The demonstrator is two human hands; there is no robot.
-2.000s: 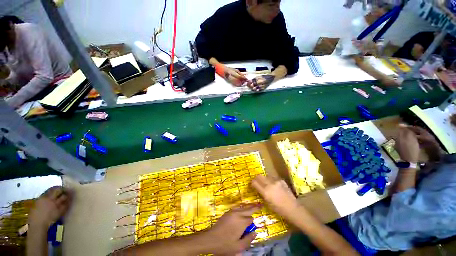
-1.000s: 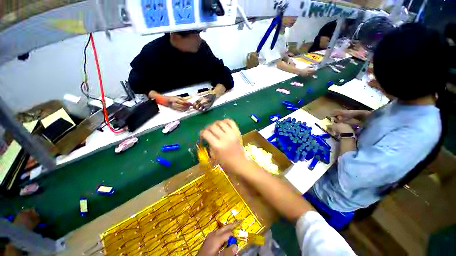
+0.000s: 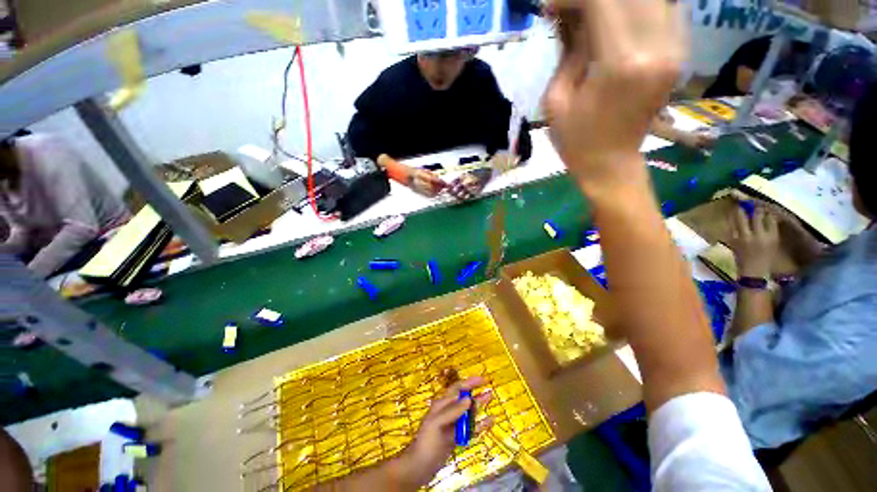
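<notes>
My left hand [image 3: 433, 437] holds a blue battery cell [image 3: 464, 418], roughly upright, over the lower right part of the amber taped panel [image 3: 385, 394]. My right hand [image 3: 620, 82] is raised high at the top of the picture, near the camera, with curled fingers partly cut off by the edge. A blurred, translucent amber strip [image 3: 496, 235] stands over the belt left of my right forearm; whether my fingers hold it is not clear. Another amber piece [image 3: 524, 461] sticks out at the panel's lower right edge. Lead wires [image 3: 258, 418] stick out at the panel's left edge.
A box of cream pads [image 3: 558, 312] stands right of the panel. The green belt [image 3: 317, 298] carries blue cells and pink-wrapped parts. A person in black [image 3: 433, 115] works opposite; another in light blue [image 3: 798, 317] sits at right. A metal post [image 3: 96, 327] stands left.
My right hand has risen from beside the pad box to the top of the picture. My left hand still holds the blue cell over the panel. The view has swung back to the left.
</notes>
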